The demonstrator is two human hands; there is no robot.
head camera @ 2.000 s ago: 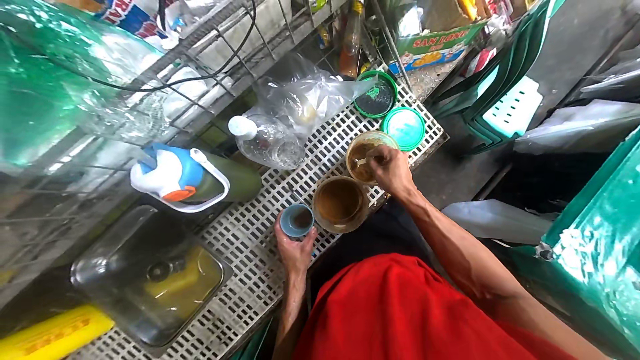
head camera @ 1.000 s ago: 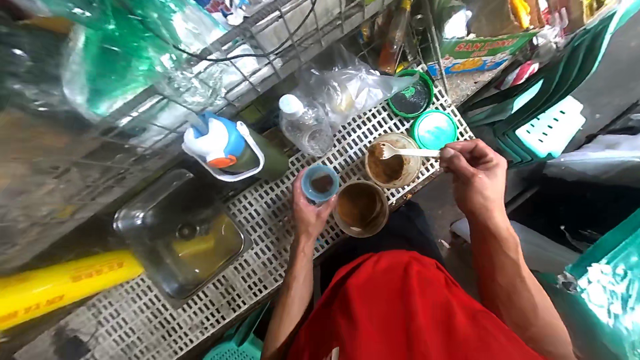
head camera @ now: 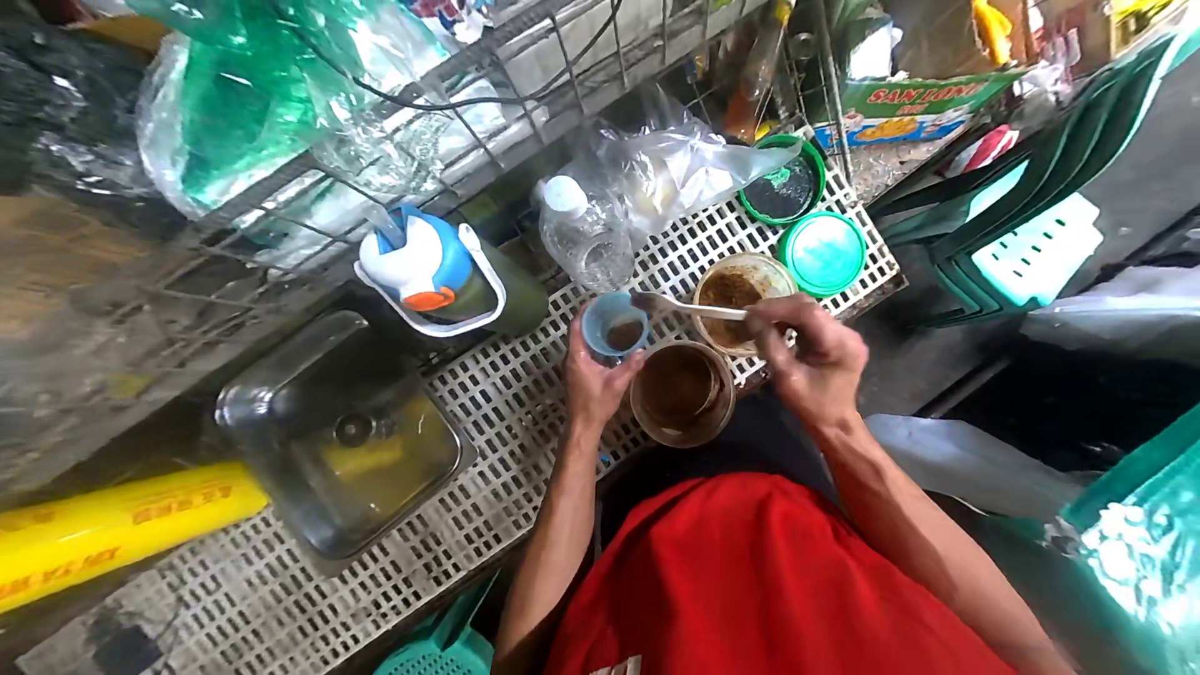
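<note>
My left hand [head camera: 598, 380] grips a blue cup [head camera: 614, 326] that has brown stuff at its bottom. My right hand [head camera: 811, 356] holds the handle of a pale plastic spoon or fork [head camera: 698, 309]; its head, with brown stuff on it, is at the cup's right rim. Beneath the handle stands a clear tub [head camera: 729, 291] with brown powder or paste in it. Nearer my body is a second round tub [head camera: 682, 394], brown inside. Two green-rimmed lids, one dark [head camera: 783, 180] and one pale green [head camera: 823, 253], lie beyond the tubs.
A white slatted counter [head camera: 506, 403] carries a clear plastic bottle [head camera: 591, 239], a plastic bag [head camera: 670, 173], and a jug with a blue and white lid [head camera: 427, 262]. A steel sink [head camera: 342, 441] is at the left, a wire rack [head camera: 506, 103] behind, and stacked green chairs [head camera: 1036, 216] at the right.
The spoon or fork was over the tub of brown stuff and is now at the blue cup, my right hand having moved left with it. My left hand still holds the cup.
</note>
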